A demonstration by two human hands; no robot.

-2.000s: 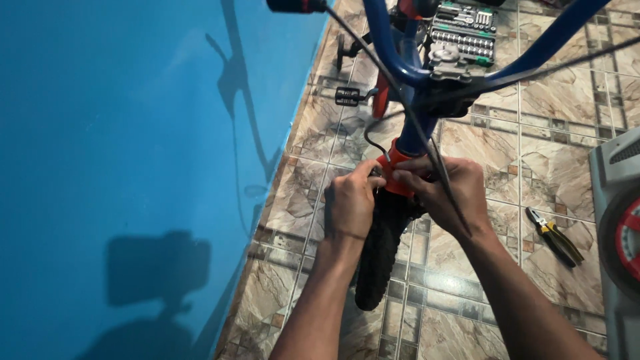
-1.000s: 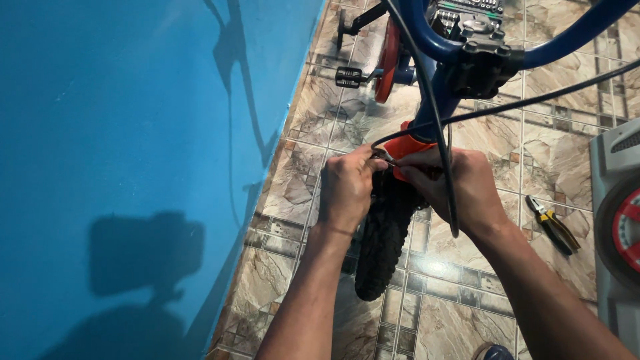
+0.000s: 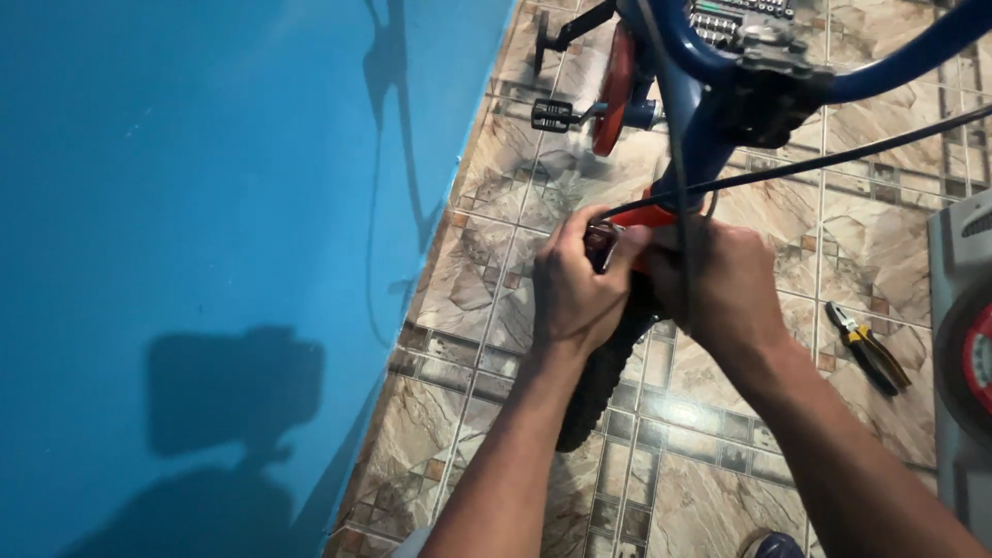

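A small bicycle with blue handlebars (image 3: 914,58) and a blue frame stands in front of me, its orange fork crown (image 3: 647,213) below the head tube. My left hand (image 3: 585,287) has its fingers curled around a small metal brake part (image 3: 603,242) at the crown. Beside it, my right hand (image 3: 717,279) has its fingers at the same spot, partly behind a black cable; what they grip is hidden. Black cable housing (image 3: 821,161) runs from the right down to my left fingertips. Under my hands is the knobby black front tire (image 3: 593,395).
Combination pliers (image 3: 868,349) lie on the tiled floor at right, near a grey case or machine with a red disc (image 3: 980,349). An open socket set (image 3: 721,23) is behind the handlebars. A pedal (image 3: 552,115) sticks out toward the blue wall (image 3: 232,194).
The handlebars have swung lower in view since two seconds ago, and the cable now crosses lower, over my right hand. Both hands stay at the orange fork crown.
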